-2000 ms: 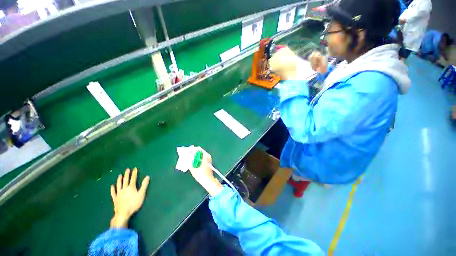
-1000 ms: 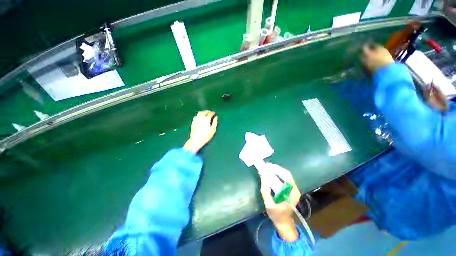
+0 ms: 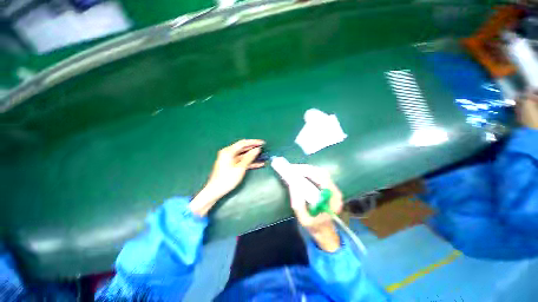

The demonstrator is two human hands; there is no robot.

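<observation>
My left hand (image 3: 233, 168) pinches a small black part (image 3: 263, 156) between thumb and fingers, just above the dark-green bench. My right hand (image 3: 315, 197) holds a white dispensing syringe (image 3: 298, 183) like a pen, its tip pointing at the black part and close to it; whether they touch is blurred. The bright green cap (image 3: 321, 202) is at the syringe's rear, and a pale air hose (image 3: 350, 233) trails from it past the wrist. A white wiping cloth or paper (image 3: 321, 131) lies flat on the bench beyond my right hand.
A pale patterned strip (image 3: 410, 100) lies on the right, with a shiny blue plastic sheet (image 3: 472, 94) beyond it. An orange fixture (image 3: 494, 41) and a neighbour's blue sleeve (image 3: 501, 194) are at the right. A metal-edged ledge (image 3: 147, 53) runs behind. A cardboard box (image 3: 396, 213) is below the bench edge.
My left hand has come back towards the front edge with the black part that lay near the ledge. The syringe tip has moved from the white cloth to the part. The view has tilted down.
</observation>
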